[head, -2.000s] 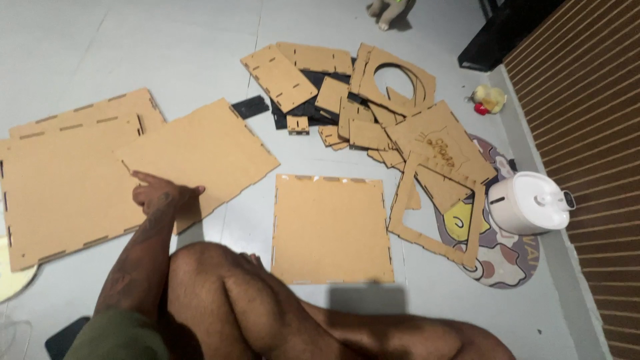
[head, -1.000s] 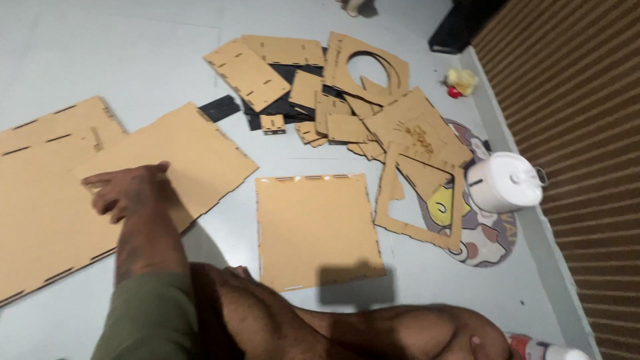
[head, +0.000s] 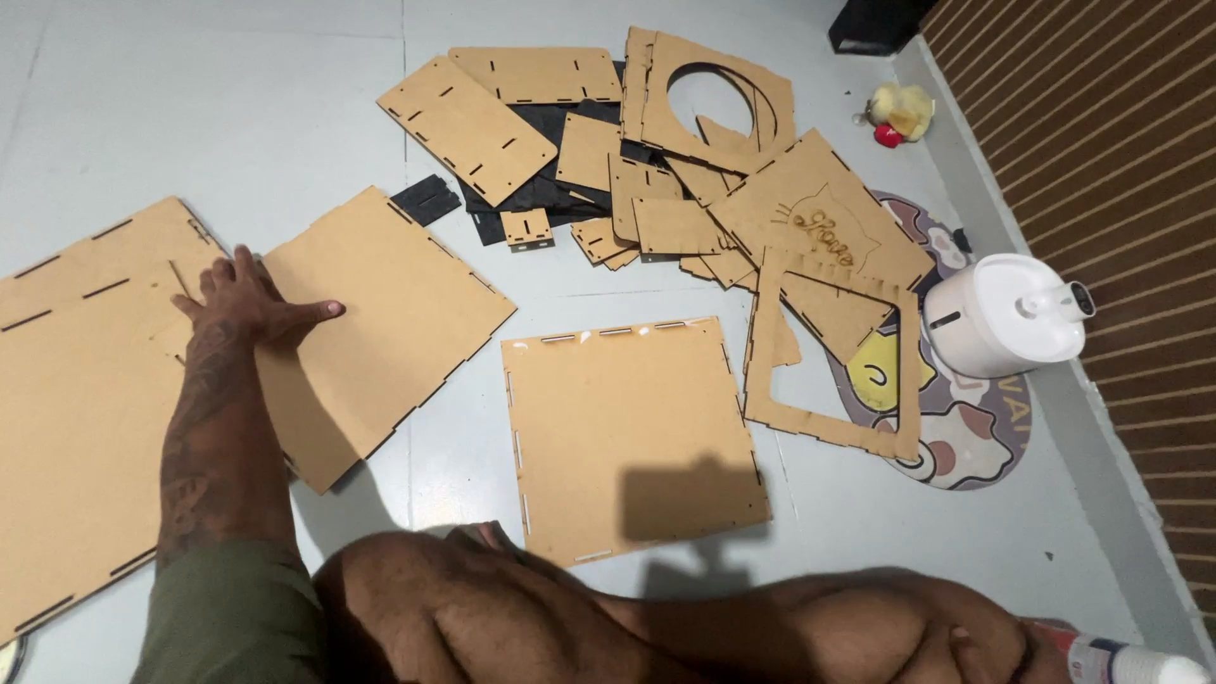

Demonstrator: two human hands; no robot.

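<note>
My left hand [head: 249,302], fingers spread, rests over the left edge of a tan slotted fiberboard panel [head: 389,313]. Larger slotted panels [head: 85,380] lie under and left of that hand. A square panel [head: 627,437] with white residue along its top edge lies flat in front of my legs. Part of my right hand [head: 974,654] shows at my knee, beside a white-capped bottle [head: 1121,661] at the bottom right; whether it touches the bottle is unclear.
Behind lies a pile of slotted panels [head: 465,123], one with a round hole [head: 655,95], one engraved [head: 817,218], plus an open frame [head: 826,427]. A white pet water fountain [head: 997,318] stands on a patterned mat [head: 988,446] near the wall. A yellow plush toy [head: 907,109] lies beyond.
My left hand has spread its fingers across the panel's left edge; two seconds ago a finger pointed left. The bottle and part of my right hand have come into view at the bottom right.
</note>
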